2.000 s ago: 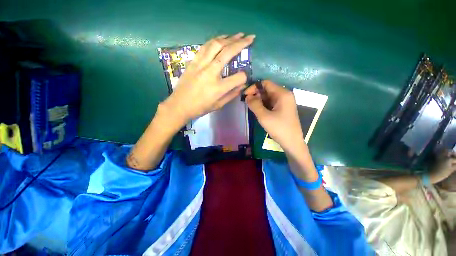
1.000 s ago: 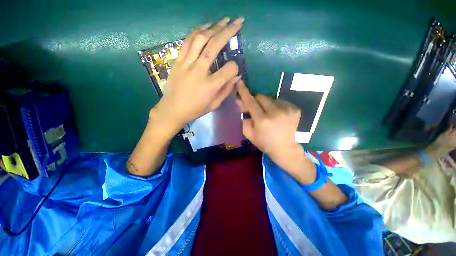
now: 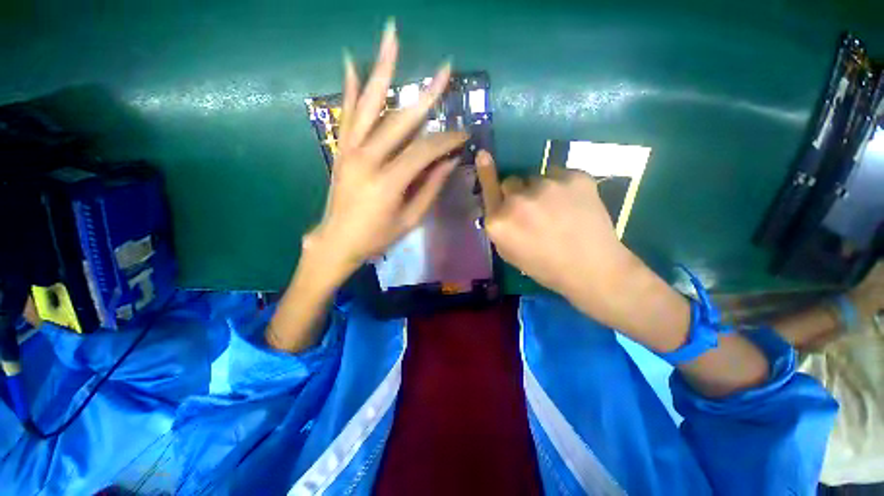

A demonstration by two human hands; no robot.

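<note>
The opened tablet assembly [image 3: 441, 247] lies in front of me, its circuit board at the far end and its silver middle partly covered by my hands. My left hand [image 3: 373, 189] is over the tablet with its fingers spread and its thumb near the right side; I see nothing held in it. My right hand [image 3: 548, 218] has its index fingertip on the tablet's right edge, the other fingers curled; no piece shows at the tip. The pale release liner [image 3: 630, 170] with its dark block lies to the right, partly hidden by my right hand.
Stacked tablet assemblies [image 3: 824, 184] lean at the right of the green bench [image 3: 678, 58]. A blue box [image 3: 121, 242] with pale and yellow labels stands at the left edge. Another person's arm [image 3: 814, 325] and cream sleeve are at the lower right.
My left hand's fingers have spread apart. My right hand has gone from pinching a dark piece to pointing with its index finger on the tablet's edge. Its forearm now reaches in from farther right.
</note>
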